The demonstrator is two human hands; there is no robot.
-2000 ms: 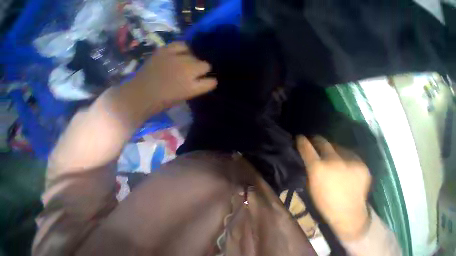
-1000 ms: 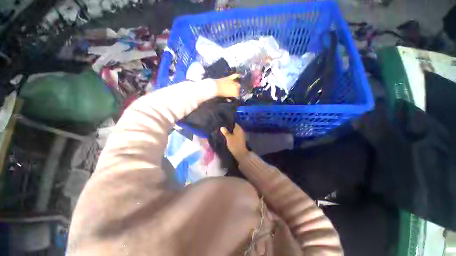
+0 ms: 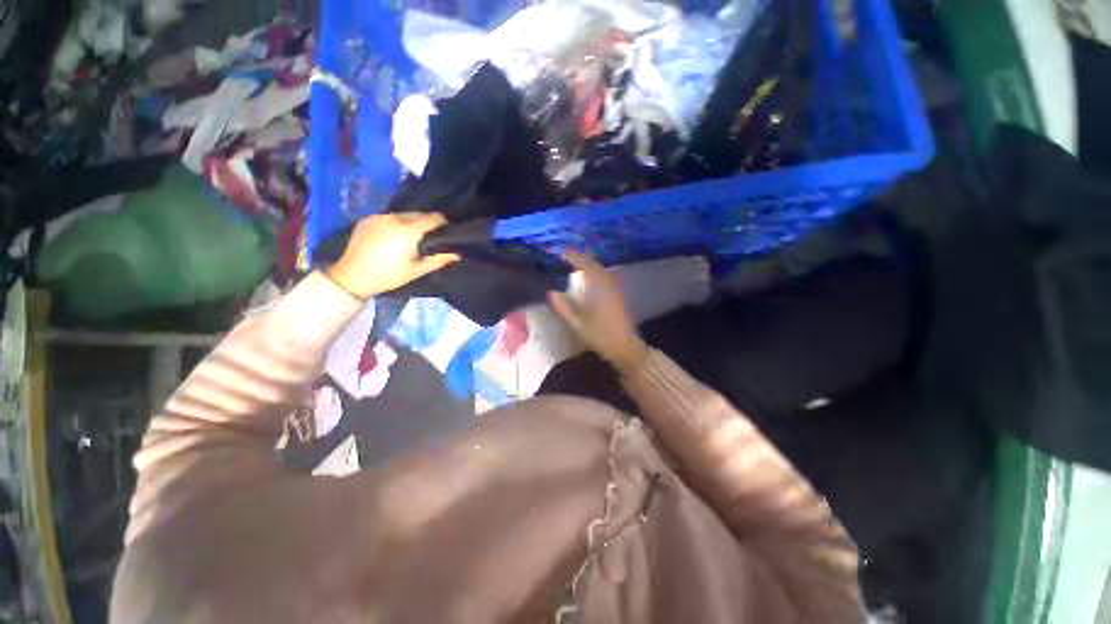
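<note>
A black cloth piece [image 3: 493, 283] lies over the near rim of the blue plastic basket [image 3: 731, 189], with part of it rising inside the basket's left side. My left hand [image 3: 392, 252] is closed on the cloth at the basket's near left corner. My right hand [image 3: 595, 305] is at the cloth's right end, just outside the near rim, thumb and fingers at its edge; it is slightly blurred, and its grip is partly hidden. Inside the basket are crumpled clear and white plastic [image 3: 536, 51] with red bits, and dark shiny material at the right.
Large dark cloth [image 3: 780, 341] spreads at the right, reaching over the green-edged table [image 3: 1029, 524]. A green bundle [image 3: 158, 250] and coloured scraps [image 3: 238, 110] lie at the left. White, blue and red scraps [image 3: 469, 354] lie below the basket. A yellow-edged frame [image 3: 39, 463] stands far left.
The basket now appears larger and further up in view. My left hand has moved from inside the basket to its near left corner, and the cloth is stretched more sideways between my hands.
</note>
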